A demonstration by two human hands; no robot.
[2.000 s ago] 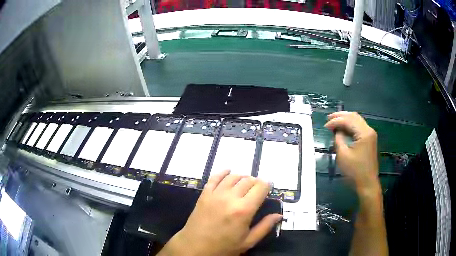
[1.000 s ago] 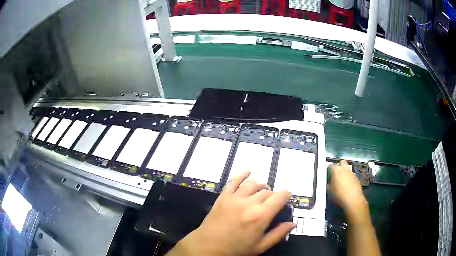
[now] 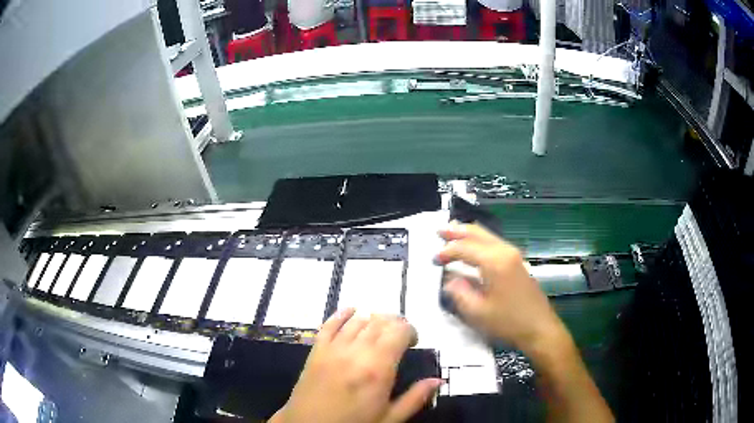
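Note:
A row of phone middle frames, dark with white centres, lies side by side on the white feed track, whose right end is bare. My left hand rests with fingers apart on the near edge of the row's right end and over the long black block; its thumb is by the block's right end. My right hand is over the track's right edge, holding a dark, frame-like piece that looks tilted. The fingers hide much of that piece.
A black pad lies beyond the track. The green conveyor belt carries a frame at the right. A white post stands beyond. A grey machine is at left, ribbed black stacks at right, red stools behind.
The frame at the row's right end is gone from the track. My right hand has moved left from the belt to the track's edge with a dark piece. My left hand has stayed by the block.

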